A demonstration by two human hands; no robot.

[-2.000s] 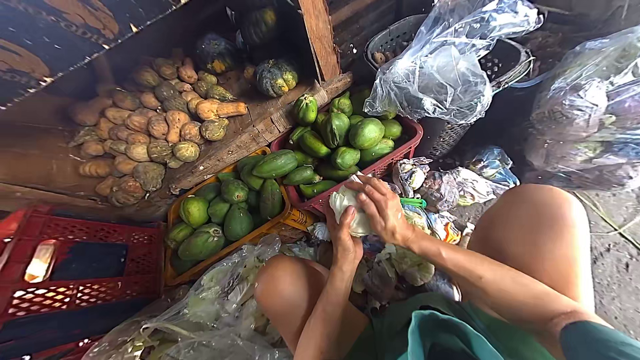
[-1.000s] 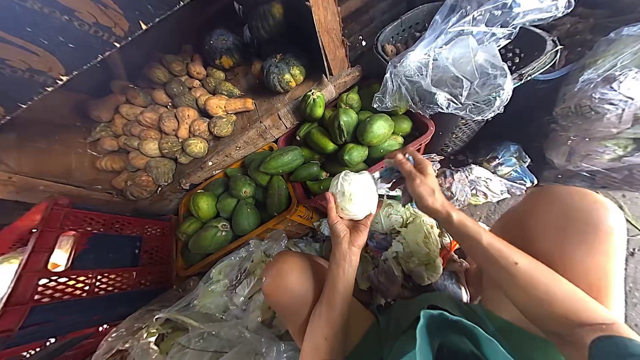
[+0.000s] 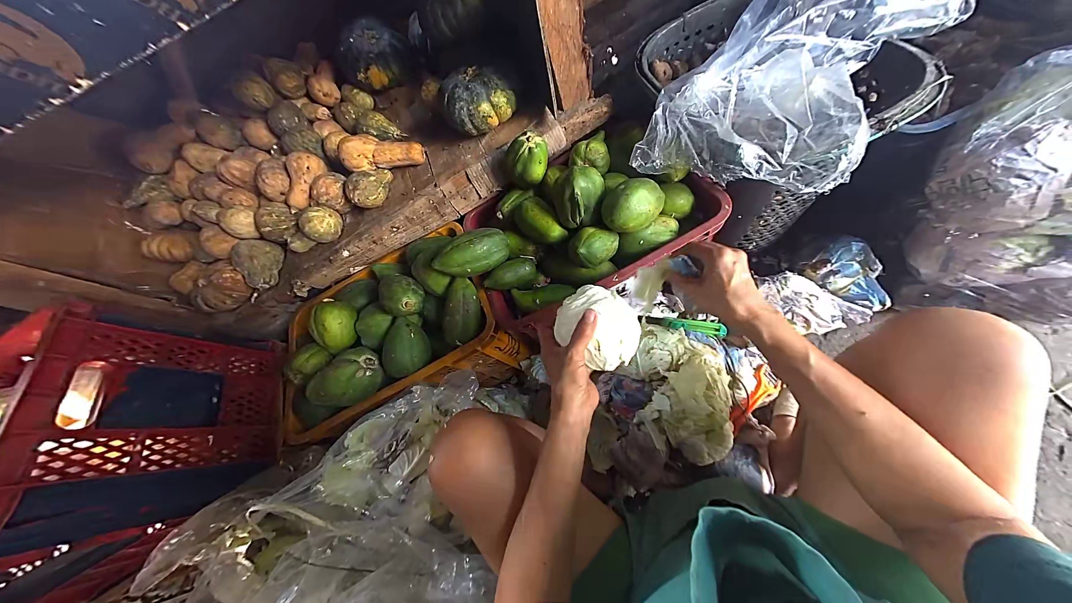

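Note:
A pale, round cabbage head (image 3: 605, 328) rests in my left hand (image 3: 573, 368), with the thumb over its near side. To its right, my right hand (image 3: 718, 280) is raised beside the red crate's rim with a pale, blurred piece of leaf (image 3: 648, 286) at its fingers. A green-handled tool (image 3: 688, 326) lies just below that hand. Beneath both hands, loose cabbage leaves (image 3: 693, 402) are heaped between my legs.
A red crate (image 3: 718, 219) and a yellow crate (image 3: 293, 410) hold green papayas. Squashes (image 3: 272, 180) are piled on boards behind. Plastic bags (image 3: 335, 511) lie at lower left; a dark basket (image 3: 766, 219) under clear plastic stands at upper right.
Both hands were together on the cabbage two seconds ago; my right hand has since come away to the right. One second ago it was blurred beside the cabbage.

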